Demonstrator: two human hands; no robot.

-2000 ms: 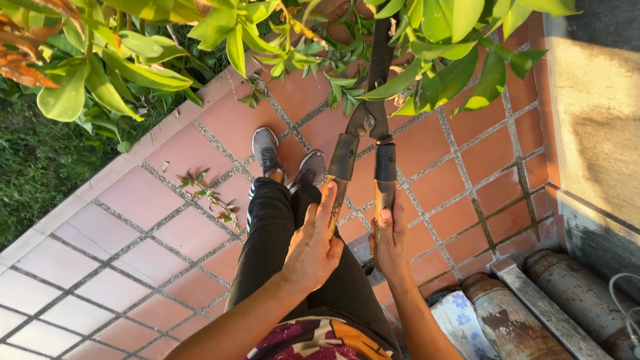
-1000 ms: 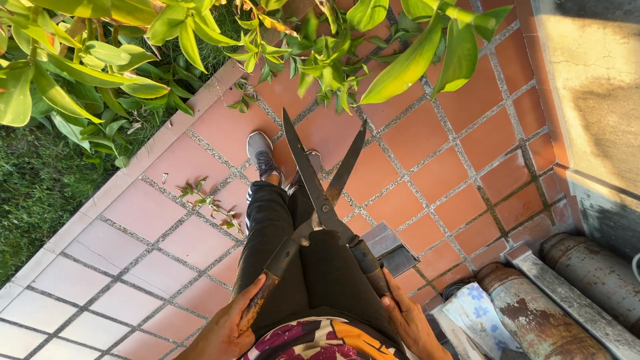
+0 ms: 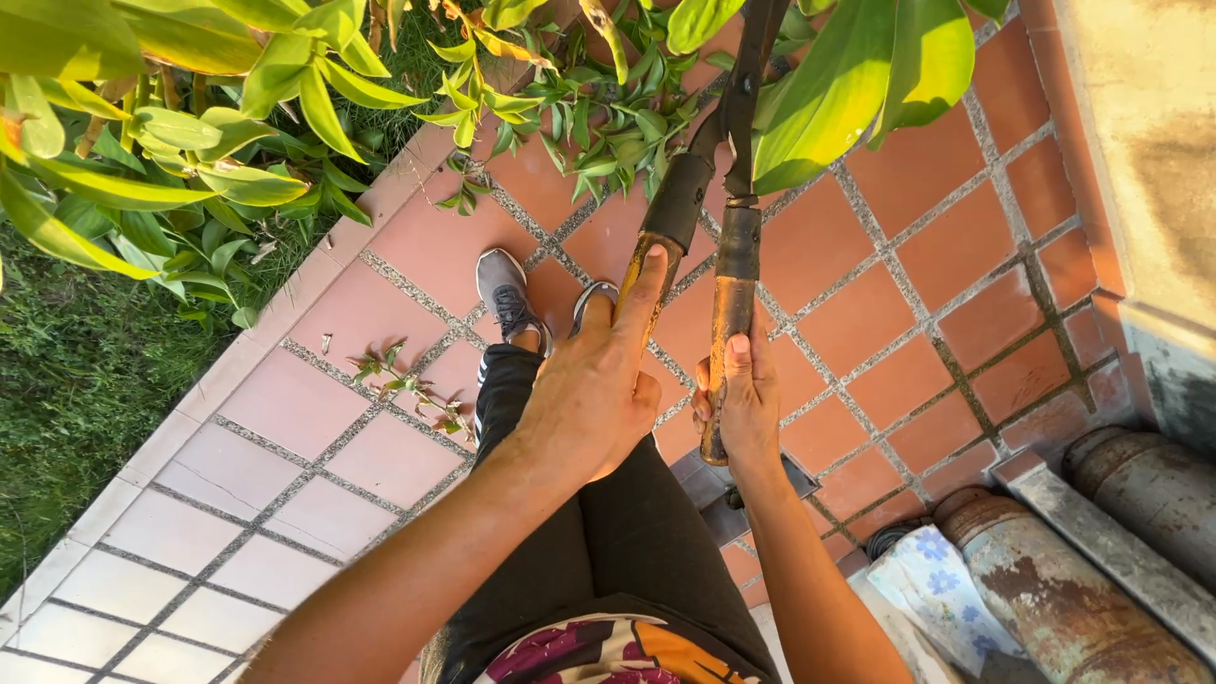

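A pair of hedge shears (image 3: pixel 738 114) with worn wooden handles points away from me, its blades up at the top edge among the leaves. My left hand (image 3: pixel 594 385) is wrapped round the left handle, index finger stretched along the wood. The right handle is in my right hand (image 3: pixel 744 394), thumb on top. Both handles lie close together, and the blade tips are out of view. Broad green leaves (image 3: pixel 831 95) hang just right of the blades. Smaller leafy stems (image 3: pixel 617 128) are to their left, above the tiles.
Terracotta tiles (image 3: pixel 912 380) cover the ground, bordered by grass (image 3: pixel 95 380) on the left. A cut leafy sprig (image 3: pixel 408 385) lies left of my shoes. Rusty metal cylinders (image 3: pixel 1064 589), a patterned cloth (image 3: pixel 940 579) and a wall (image 3: pixel 1149 142) stand at the right.
One second ago the shears were spread wide and held nearer my body. Now they reach up into the leaves, and the handles have come together.
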